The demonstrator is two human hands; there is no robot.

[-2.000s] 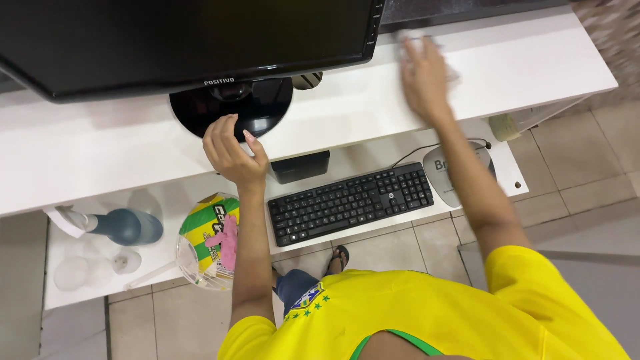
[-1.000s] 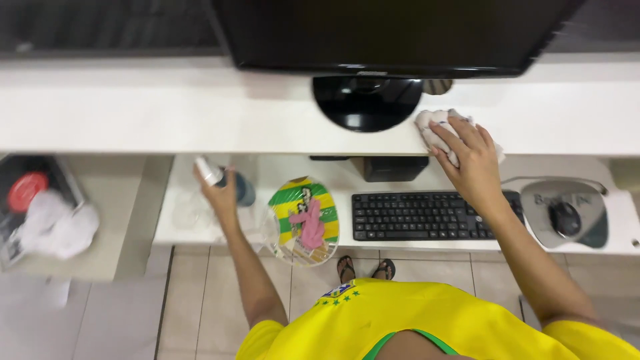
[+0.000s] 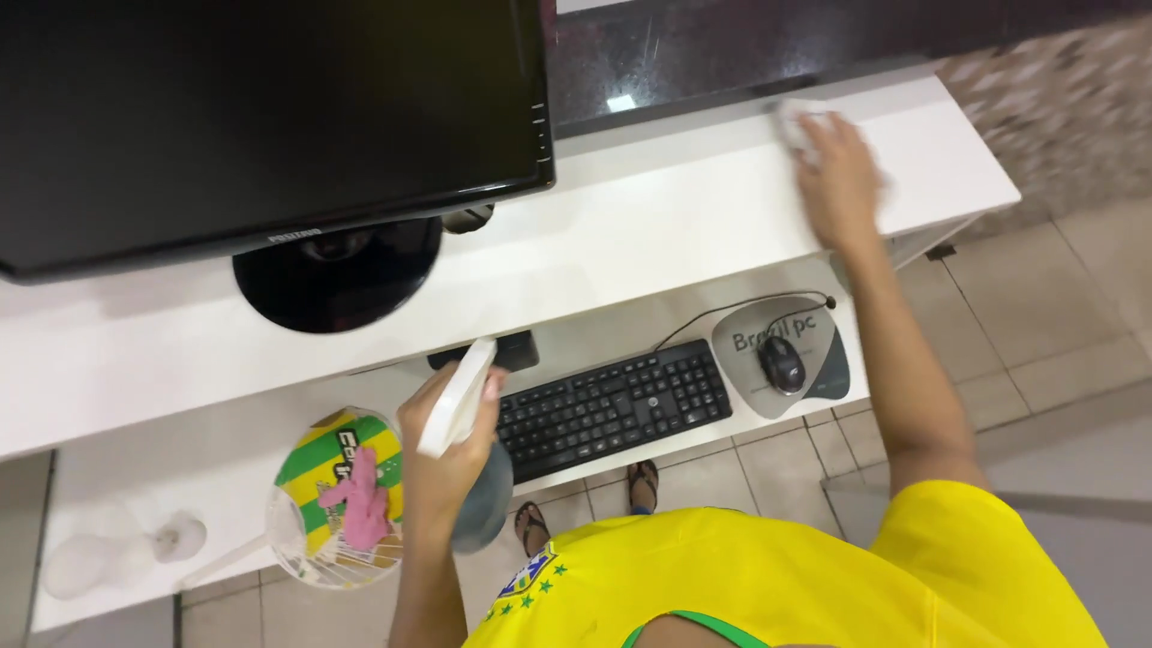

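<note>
My left hand (image 3: 454,432) is closed around the neck of a spray bottle (image 3: 486,504) with a white trigger head and a blue-grey body, held up in front of the lower shelf, left of the black keyboard (image 3: 621,409). Under my right hand (image 3: 837,180) is a crumpled white cloth (image 3: 804,126), pressed on the white desk top (image 3: 630,234) near its back right part; hand and cloth are blurred.
A black monitor (image 3: 270,117) stands on the desk at left. The lower shelf holds a mouse (image 3: 781,364) on a grey mouse pad (image 3: 742,346), a green and yellow fan (image 3: 297,468) and clear glass-like items (image 3: 180,537). A dark panel (image 3: 720,54) runs behind the desk.
The spray bottle, on the lower shelf two seconds ago and at my left hand one second ago, is now held up near the keyboard. My right hand has moved right with the cloth. The view has shifted.
</note>
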